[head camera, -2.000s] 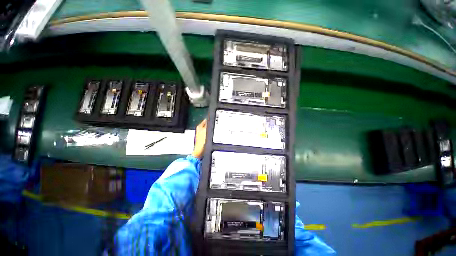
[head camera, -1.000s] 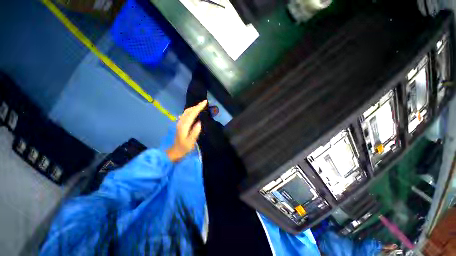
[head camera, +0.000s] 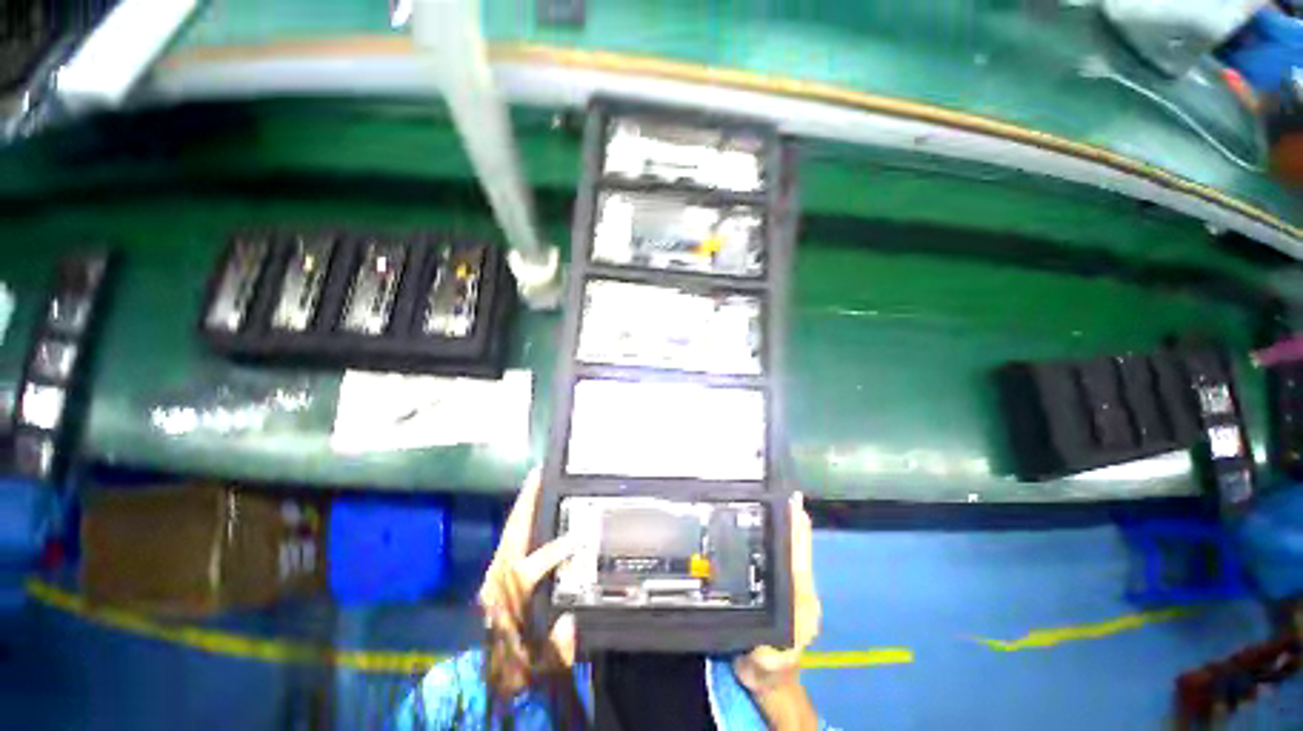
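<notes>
A long black foam tray (head camera: 672, 630) stands lengthwise in front of me, with several silver-grey phone units in its slots. The nearest phone unit (head camera: 650, 550) has an orange tab at its lower right. My left hand (head camera: 526, 578) grips the near left side of the tray. My right hand (head camera: 790, 614) grips the near right side. Some fingers of both hands are hidden by the tray. A second foam tray (head camera: 357, 353) with phone units lies at the left, beside a white sheet (head camera: 429, 411) with a thin dark tool, blurred.
A white post (head camera: 486, 157) rises left of the long tray. Black trays (head camera: 1107, 414) lie on the bench at the right, and another tray (head camera: 65, 357) at the far left. A blue crate (head camera: 389, 550) and brown box (head camera: 157, 543) are below the bench edge.
The view has swung from the floor and tray side back to the bench. The left hand was empty and off the tray and now holds its left side. The right hand now shows on the right side.
</notes>
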